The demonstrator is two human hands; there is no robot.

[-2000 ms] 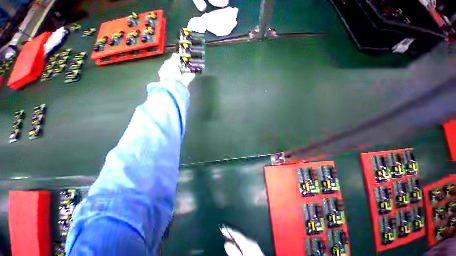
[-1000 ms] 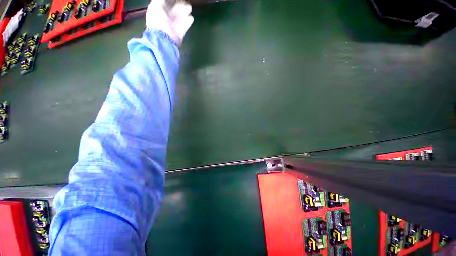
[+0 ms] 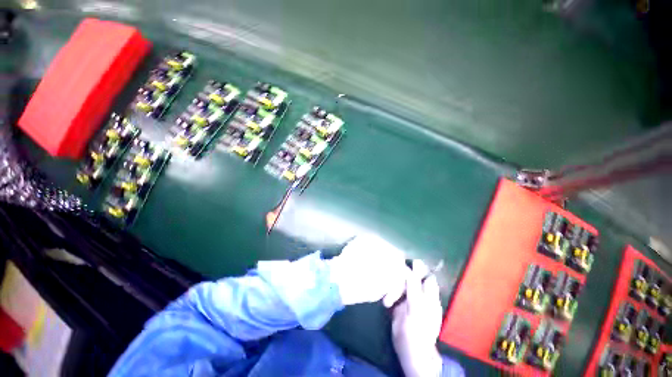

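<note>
My left hand point(image 3: 368, 271), in a white glove, meets my right hand point(image 3: 418, 313), also white-gloved, over the mat at bottom centre. The fingers are bent together. A small dark bit shows between them, too hidden to name. A thin tip, apparently of tweezers point(image 3: 438, 266), sticks out by my right fingers. Joined board strips point(image 3: 306, 143) lie in slanting rows at upper left. A red pad point(image 3: 471, 276) right of my hands holds several single boards point(image 3: 554, 234) in two columns; its left part is bare red.
A stacked red foam block point(image 3: 85, 85) lies at far left. A second red pad point(image 3: 615, 313) with boards is at the right edge. A thin dark stick with an orange part point(image 3: 274, 217) lies below the strips. A metal post point(image 3: 611, 169) slants at right. Dark bins and silver duct point(image 3: 33, 184) are lower left.
The view has swung toward the near bench. My left hand has come back from the far side to meet my right hand. The board strip seen in it earlier is no longer visible there.
</note>
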